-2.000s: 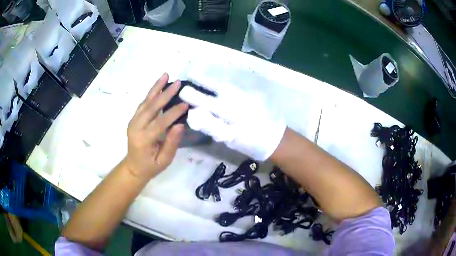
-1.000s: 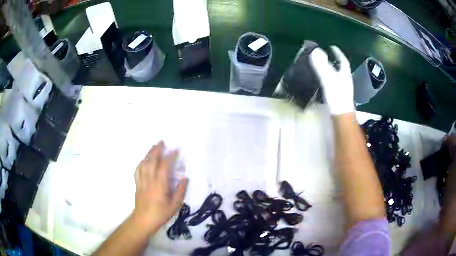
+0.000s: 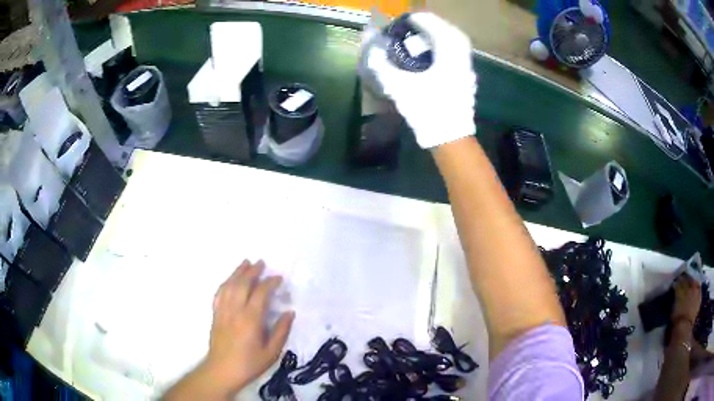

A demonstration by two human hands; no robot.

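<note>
My right hand (image 3: pixel 438 82), in a white glove, is raised over the green belt. It grips a bagged device (image 3: pixel 409 45) with a round black top and a white label, above a black gift box (image 3: pixel 380 141). My left hand (image 3: pixel 249 321), bare, rests on the white worktable (image 3: pixel 352 239) with fingers apart and holds nothing. A pile of coiled black USB cables (image 3: pixel 391 364) lies at the table's front edge, right of my left hand.
On the belt stand an open gift box (image 3: pixel 223 117), bagged devices (image 3: pixel 293 117) and a black object (image 3: pixel 530 168). Filled boxes (image 3: pixel 70 196) line the left. A larger cable pile (image 3: pixel 591 305) lies right. A neighbour's hand (image 3: pixel 687 298) is at far right. A blue fan (image 3: pixel 578 35) stands beyond.
My right hand has moved left and up, from a dark object on the belt to a bagged device. My left hand is still empty on the table. The dark object now lies on the belt.
</note>
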